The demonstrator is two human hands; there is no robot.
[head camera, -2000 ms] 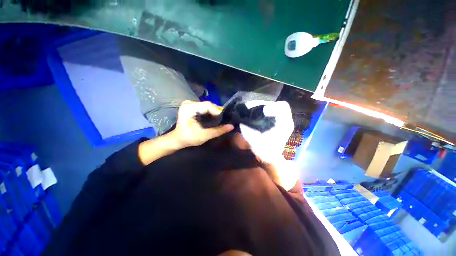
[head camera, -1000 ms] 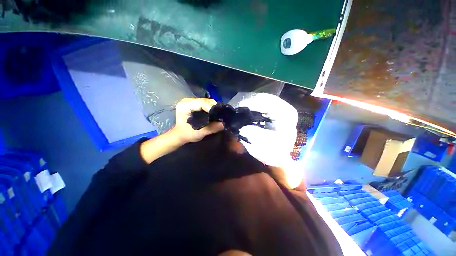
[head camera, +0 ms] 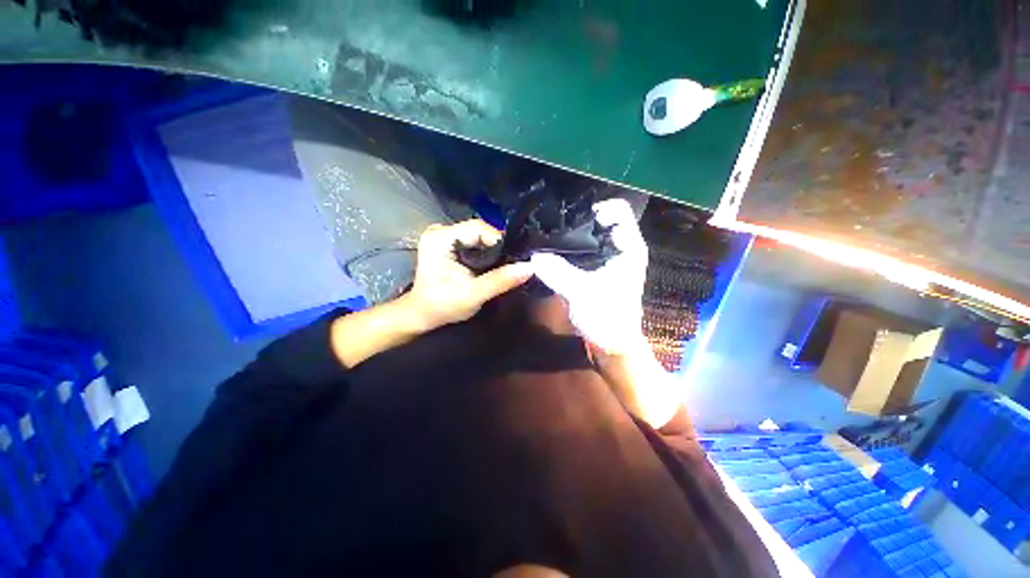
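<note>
A black spiky piece is held between both hands above the lap, its pointed locks facing up towards the bench. My left hand is bare and grips its left lower edge with thumb and fingers. My right hand, white and washed out by glare, grips its right side, with the thumb near my left thumb. The piece's underside is hidden by the hands.
The green bench crosses the top, with a white object and a green-yellow stick on it. A stained lit box stands right. Blue crates and a carton are lower right; more crates are left.
The black piece has turned and opened out, so its spikes now point up between the hands. Both hands have shifted their grip, and the right fingers are raised at its side.
</note>
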